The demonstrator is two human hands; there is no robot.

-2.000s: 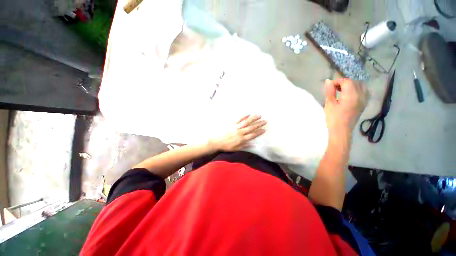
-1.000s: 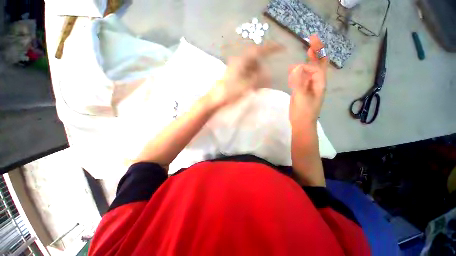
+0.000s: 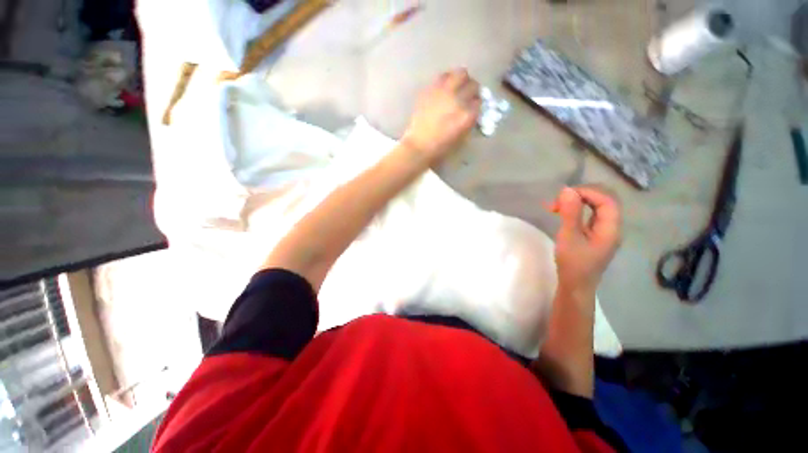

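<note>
A white garment (image 3: pixel 416 257) lies over the table's near edge and against my body. My left hand (image 3: pixel 446 112) is at the left side of a small pile of white buttons (image 3: pixel 492 111), fingers bent down; whether it holds a button cannot be seen. My right hand (image 3: pixel 587 232) is raised over the garment's right edge, with thumb and forefinger tips together. Any needle or thread between those fingertips is too small to tell. Black shears (image 3: pixel 700 248) lie on the table to the right of my right hand.
A speckled grey stone bar (image 3: pixel 592 113) lies beyond my hands. A white thread cone (image 3: pixel 691 41) and a thin wire frame (image 3: pixel 678 108) are at the far right, near a teal-handled tool (image 3: pixel 799 155). A yellowish-brown strip (image 3: pixel 282 34) lies at the far left, a red-tipped stick (image 3: pixel 404 16) at the far side.
My left hand has left the garment, where it lay flat, and moved out to the buttons. My right hand has come back from the stone bar toward the garment. The view has shifted.
</note>
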